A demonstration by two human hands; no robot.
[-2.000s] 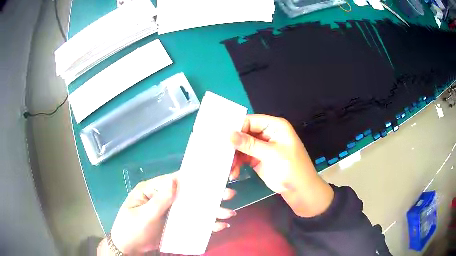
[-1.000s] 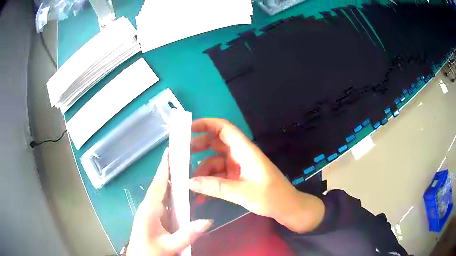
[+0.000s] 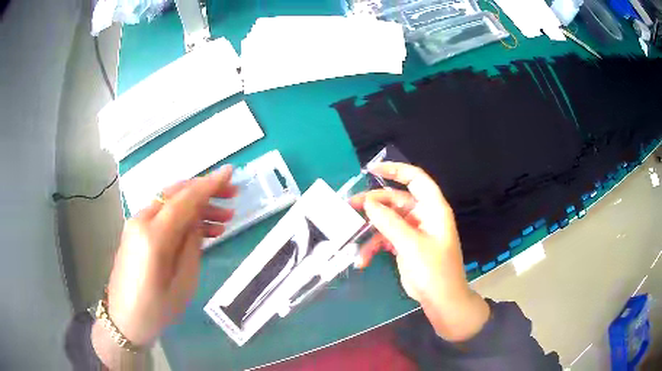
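A white insert card with a printed dark curved shape (image 3: 270, 269) lies slanted in front of me, printed side up. A thin clear tray (image 3: 319, 275) with glare lines lies over its right edge. My right hand (image 3: 417, 239) pinches the clear tray near its upper end, at the card's upper right corner; its fingers partly hide it. My left hand (image 3: 163, 250) is raised at the left, fingers loosely apart and holding nothing. It partly covers a clear blister pack (image 3: 265, 190) on the green table (image 3: 305, 138).
A single white card (image 3: 196, 148) and a fanned card stack (image 3: 170, 94) lie at left, another stack (image 3: 323, 54) at the top. Dark strips (image 3: 464, 138) with blue tabs spread at right. Spare clear packs (image 3: 461, 36) lie at the far side. A blue basket (image 3: 628, 333) stands on the floor.
The held card has turned from its plain side to edge-on, and now shows its printed side. My left hand has let go and moved left. A clear tray now shows at my right hand.
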